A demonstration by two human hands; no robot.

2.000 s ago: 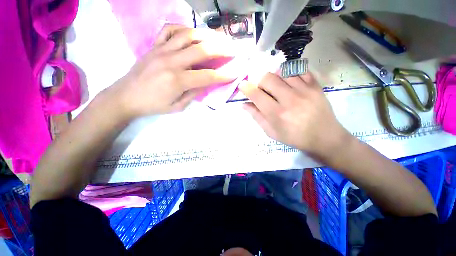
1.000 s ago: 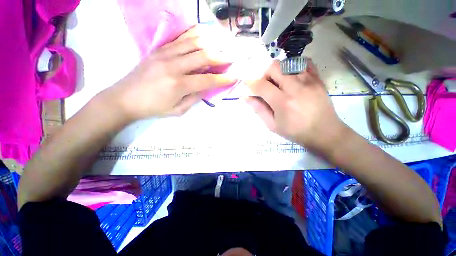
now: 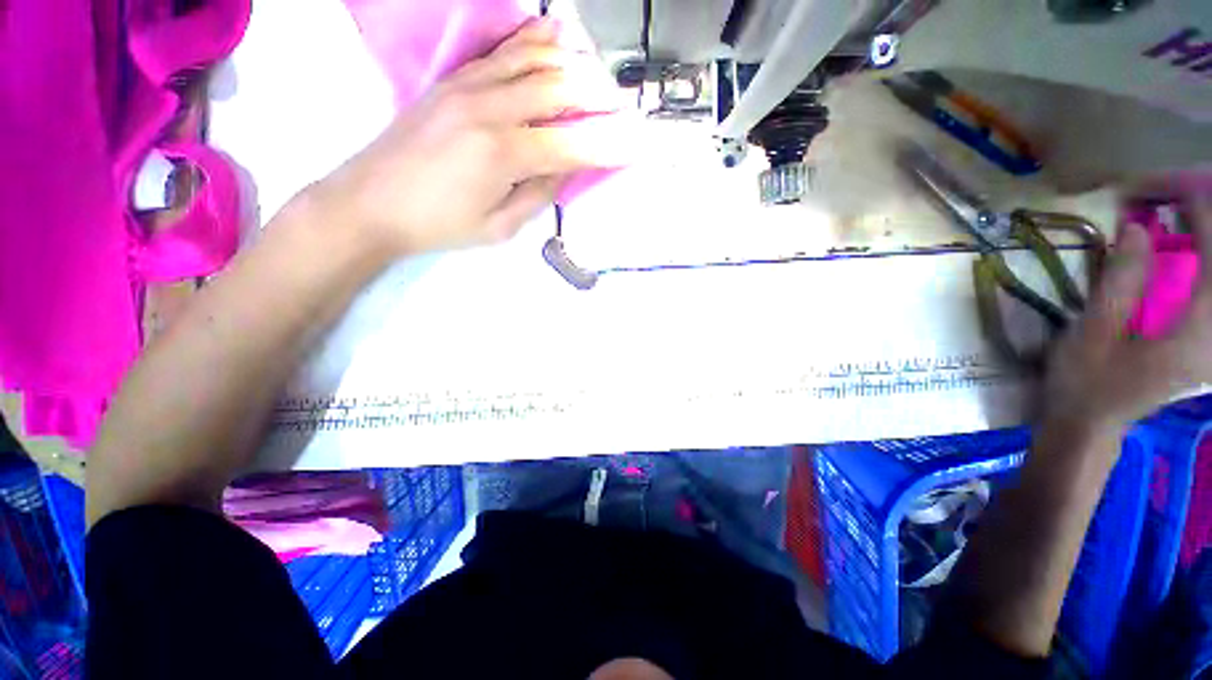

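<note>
A light-pink panel [image 3: 432, 47] lies on the bed left of the sewing machine's needle area. My left hand [image 3: 485, 140] is on it, fingers bent and pointing right, with pink showing between them; the fingertips and nearby cloth are washed out by the lamp. The presser foot area [image 3: 678, 93] is just right of these fingers. My right hand [image 3: 1136, 326] is blurred at the right edge, over the small stack of hot-pink pieces [image 3: 1170, 286]. Pink shows between its fingers, but whether it grips a piece is unclear. Scissors [image 3: 990, 226] lie beside it, their handles partly behind the hand.
A large hot-pink pile [image 3: 60, 226] hangs at the left, with a white round core [image 3: 153, 182] in it. Blue-and-orange snips [image 3: 970, 120] lie above the scissors. A printed ruler [image 3: 439, 409] runs along the front edge. Blue baskets [image 3: 864, 531] stand below on both sides.
My right hand has left the needle area and moved right to the hot-pink stack. My left hand stays on the cloth, slightly higher in view. The dark corner mark on the bed is now uncovered.
</note>
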